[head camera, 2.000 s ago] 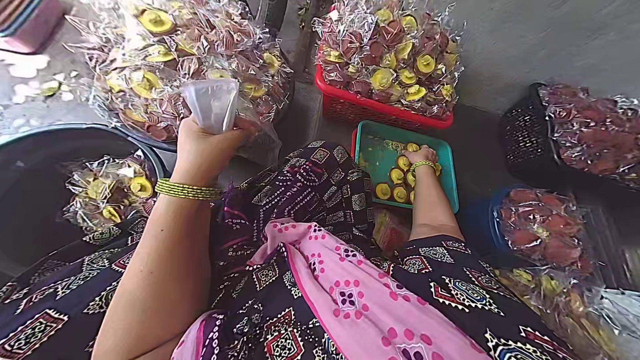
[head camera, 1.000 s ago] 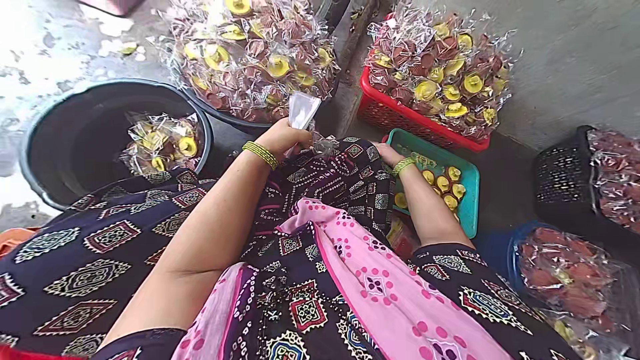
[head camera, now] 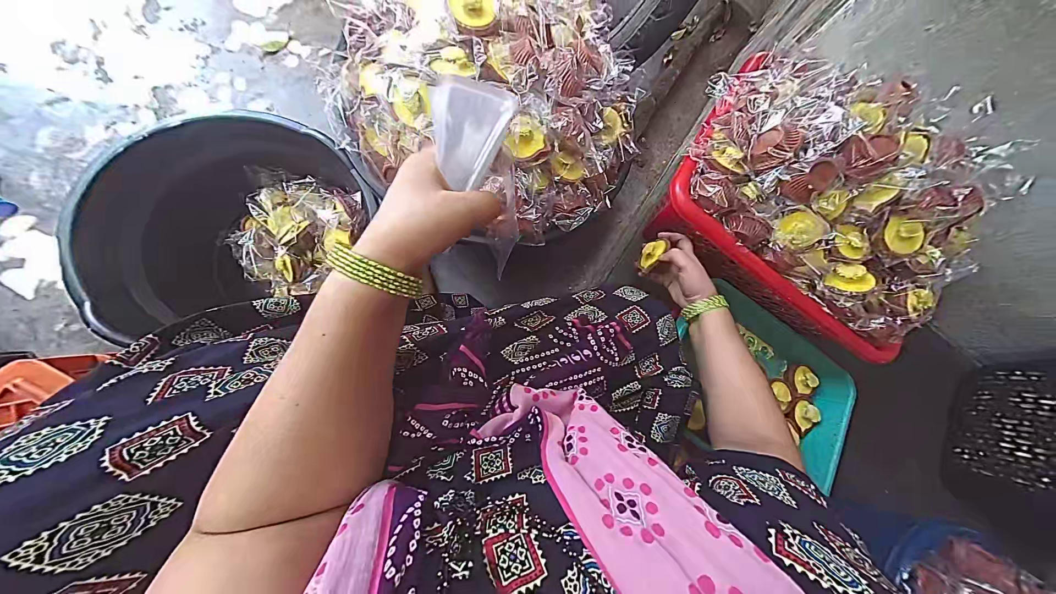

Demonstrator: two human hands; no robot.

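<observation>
My left hand [head camera: 433, 206] grips a stack of clear plastic bags [head camera: 470, 128], held up in front of a heap of wrapped brown and yellow pieces [head camera: 528, 136]. Between the fingers of my right hand [head camera: 681, 268] is a small yellow-topped piece [head camera: 652, 254], beside the corner of the red basket. Under my right forearm lies a green tray [head camera: 837, 412] with several more yellow-topped pieces [head camera: 806, 379]. Green-yellow bangles circle both wrists.
A large dark tub [head camera: 124, 223] at the left holds a wrapped bundle [head camera: 293, 231]. The red basket [head camera: 775, 285] at the right is heaped with wrapped pieces. A black basket [head camera: 1002, 429] and a blue container [head camera: 899, 540] stand at the far right, an orange crate [head camera: 41, 384] at the left edge.
My right hand was at the green tray's pieces two seconds ago; it is now beyond the tray's far edge with a yellow-topped piece. My left hand still holds the bags.
</observation>
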